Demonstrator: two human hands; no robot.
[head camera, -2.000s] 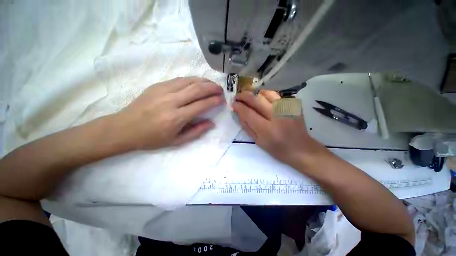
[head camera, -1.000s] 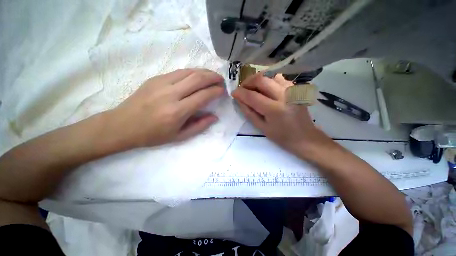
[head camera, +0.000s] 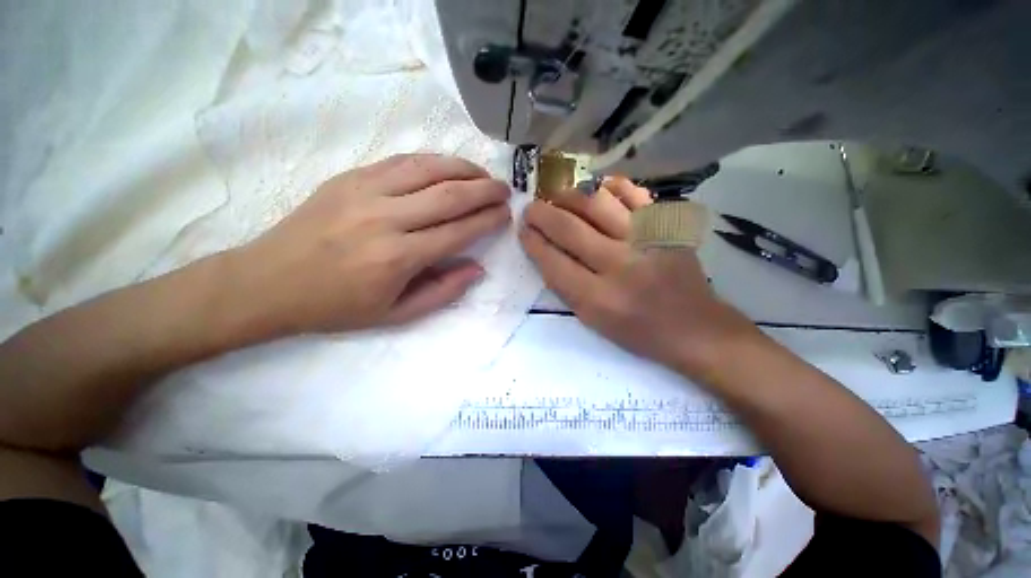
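A white fabric panel (head camera: 373, 384) lies over the left of the machine table, its right edge at the presser foot (head camera: 523, 167). My left hand (head camera: 373, 243) lies palm down on it, fingers loosely spread, fingertips just left of and below the foot. My right hand (head camera: 616, 265) has its bunched fingertips on the fabric edge just right of and below the foot; its thumb is not clearly seen. A brass-coloured guide (head camera: 556, 176) sits right of the foot. A ribbed beige piece (head camera: 669, 224) shows at the back of my right hand. The needle tip cannot be made out.
The machine head (head camera: 746, 79) fills the upper right. Black thread snips (head camera: 778, 248) and a thin white-handled tool (head camera: 865, 243) lie right of my right hand. A printed scale (head camera: 588, 416) runs along the front table edge. Pale fabric pieces (head camera: 978, 497) lie low at the right.
The view has shifted slightly. Both hands stay beside the foot. My right fingers have drawn back a little from the brass-coloured guide, which shows more than a second ago.
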